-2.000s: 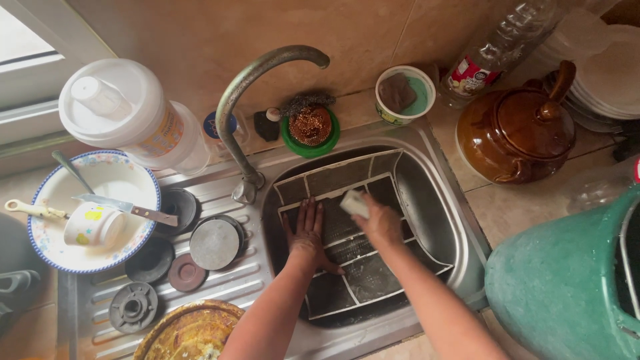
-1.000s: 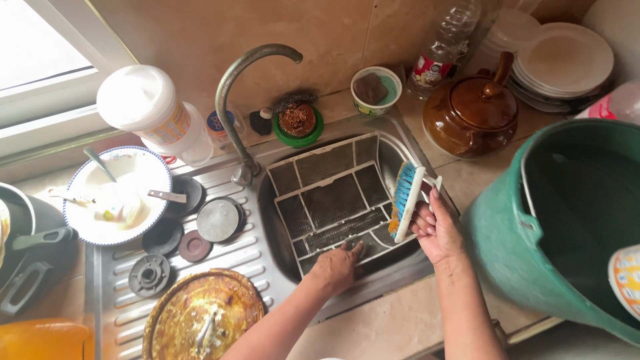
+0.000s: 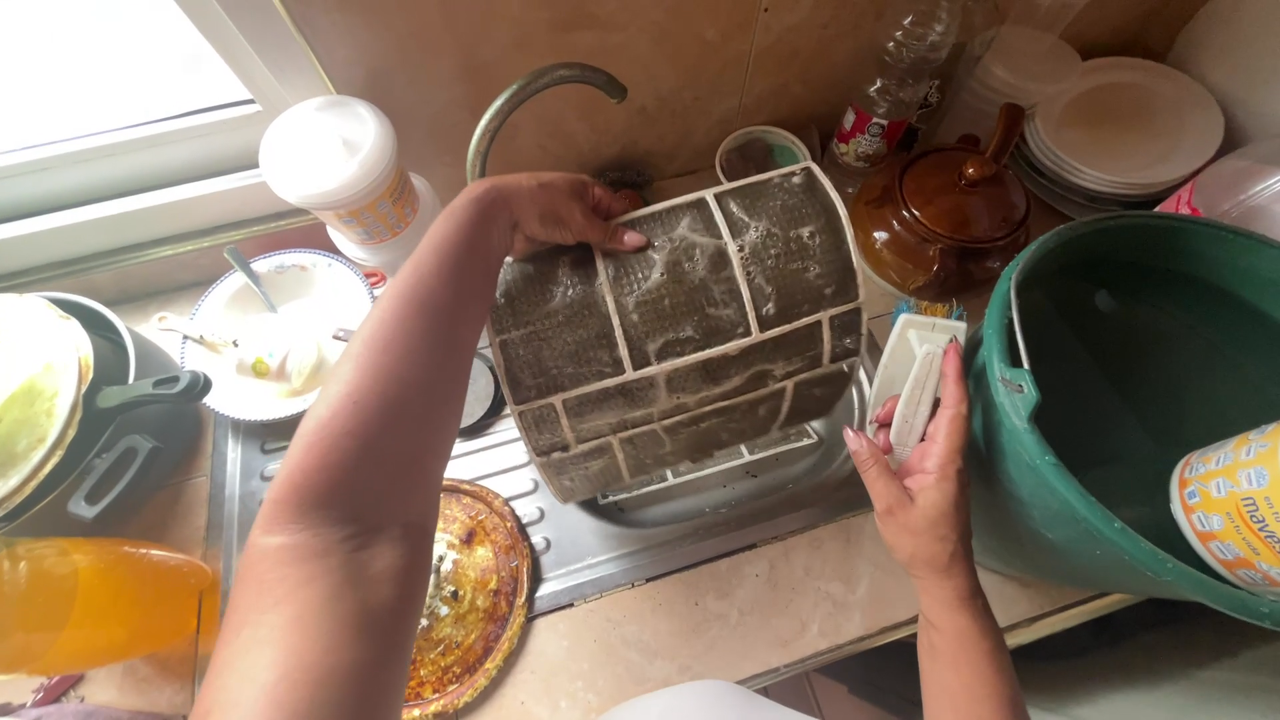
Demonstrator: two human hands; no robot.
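Observation:
My left hand (image 3: 565, 215) grips the top edge of a wet, curved mesh panel with a pale plastic frame (image 3: 680, 330), thumb on the near face. Soap bubbles show on its dark mesh. The panel is tilted up above the stainless steel sink (image 3: 760, 500), where part of another pale frame (image 3: 715, 462) shows beneath it. On the right, my right hand (image 3: 925, 450) holds a white scrub brush (image 3: 915, 375) by its handle, its blue and orange bristles turned away. The brush is beside the panel's right edge. The curved faucet (image 3: 545, 85) rises behind my left wrist.
A large green bucket (image 3: 1010, 420) stands at right, with a brown lidded pot (image 3: 940, 215), plastic bottle (image 3: 870, 130) and stacked plates (image 3: 1130, 125) behind. At left are a bowl (image 3: 220, 375), white container (image 3: 340, 170), pans (image 3: 150, 430), an orange bottle (image 3: 100, 605) and a stained round lid (image 3: 480, 600).
My left hand has moved from low on the panel to its top edge, and the panel is lifted and tilted up from the sink. My right hand still holds the brush.

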